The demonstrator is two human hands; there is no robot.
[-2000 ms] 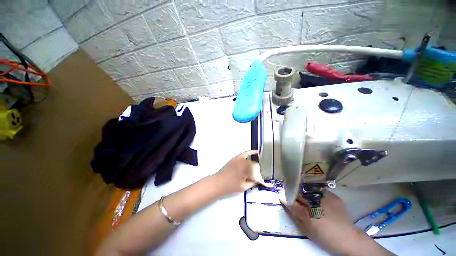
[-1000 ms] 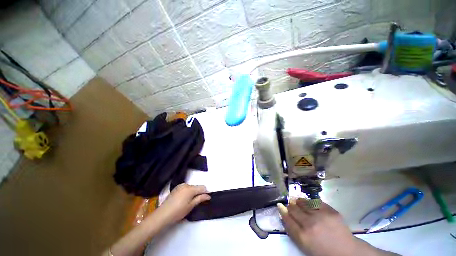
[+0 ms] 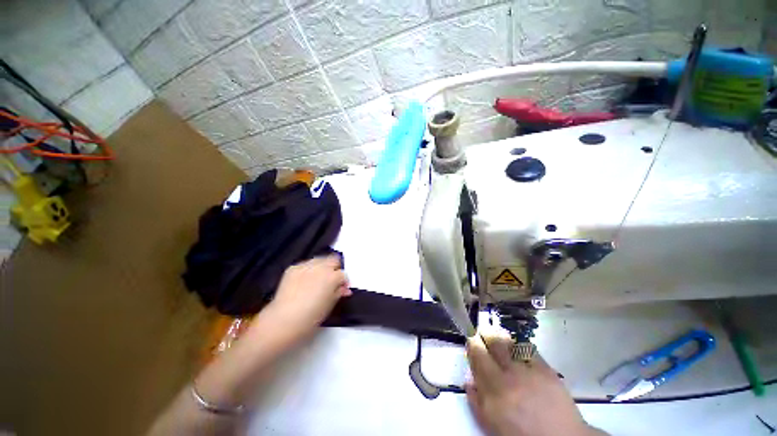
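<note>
A dark fabric strip (image 3: 396, 313) lies flat from the edge of the dark pile to under the head of the off-white sewing machine (image 3: 588, 255). My left hand (image 3: 311, 289) is at the strip's left end, beside the pile, with its fingers curled; what the fingertips hold is hidden. My right hand (image 3: 520, 387) is below the needle area, its fingertips at the strip's right end by the presser foot, partly hidden behind the thread tension knob (image 3: 523, 350). Whether those fingers pinch the strip does not show.
The pile of dark cut pieces (image 3: 256, 243) sits at left by the cardboard (image 3: 128, 281). Blue-handled snips (image 3: 682, 349) and a green stick-like tool (image 3: 746, 358) lie right of the needle. A light-blue lamp (image 3: 399, 153) hangs left of the head. A yellow socket (image 3: 41, 213) is at far left.
Two seconds ago both hands were at the needle; one second ago my left hand was on the strip's left end. It has since moved up beside the pile, and the strip looks narrower. The view has shifted.
</note>
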